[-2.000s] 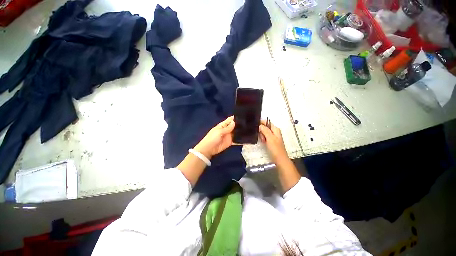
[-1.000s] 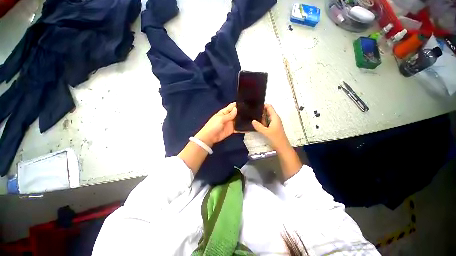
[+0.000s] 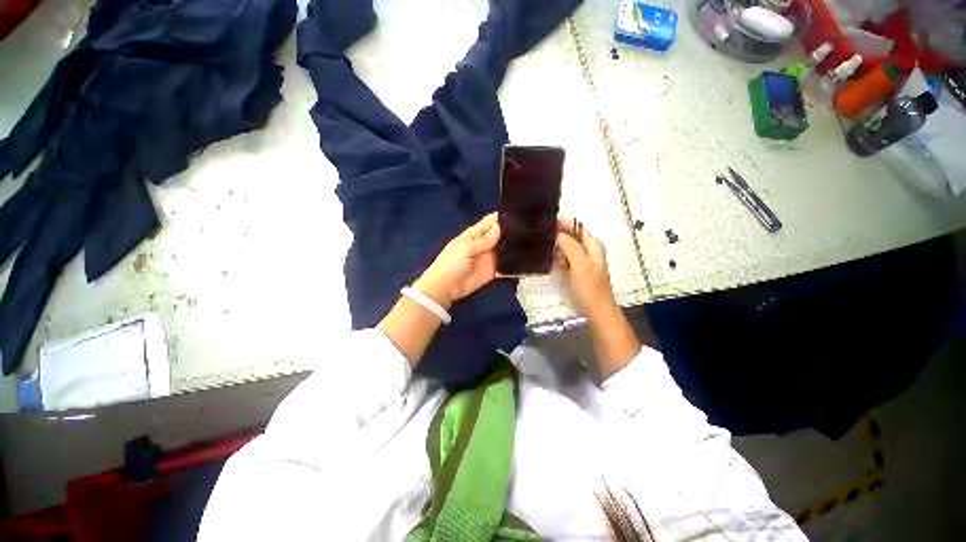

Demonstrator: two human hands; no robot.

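Observation:
A black smartphone with a dark screen is held upright over the navy trousers. My left hand grips its left edge, with a white band on the wrist. My right hand is at its lower right edge, with the thumb beside the phone; a small thin dark tool tip shows at its fingers, mostly hidden. The trousers lie on the white table with two legs spread away from me and the near end against my body.
Other navy garments lie at left, above a white sheet. At right are narrow snips or tweezers, small dark bits, a green box, a blue-white box, a round clear tub, bottles and a red basket.
The view has shifted, so table items appear higher. The phone stays held. My right thumb, over the phone's lower screen one second ago, is now back at its edge.

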